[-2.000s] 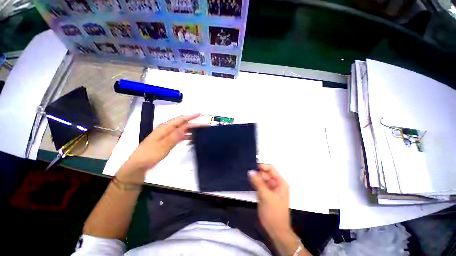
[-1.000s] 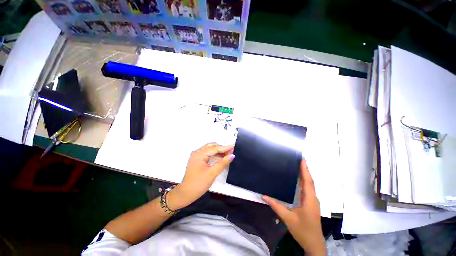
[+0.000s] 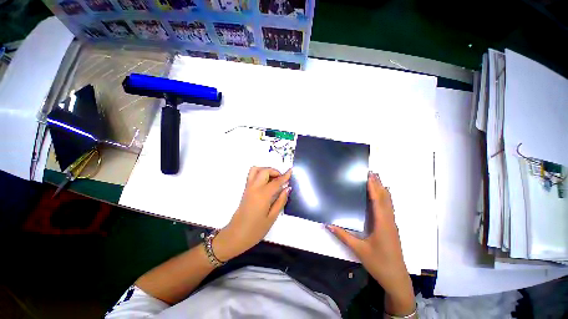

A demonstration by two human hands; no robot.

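A glossy dark panel (image 3: 330,180) lies on or just over the white sheet, with bright reflections on it. My left hand (image 3: 258,202) pinches at its left edge, fingertips together. My right hand (image 3: 377,233) holds its right edge and lower edge with the fingers and thumb spread. A small green circuit board (image 3: 280,134) with short leads and a thin dark wire lies beside the panel's upper left corner. Whether the panel touches the board, I cannot tell.
The blue roller (image 3: 174,87) lies left of the work. Spare dark panels (image 3: 78,128) and scissors (image 3: 84,165) lie further left on clear plastic. A printed photo sheet (image 3: 187,28) stands behind. A thick stack of white sheets (image 3: 535,112), with a wired board on top, is at right.
The dark panel, held up and blurred two seconds ago, has moved right, then turned a little to line up beside the board. Both hands now hold its edges. The view has shifted slightly.
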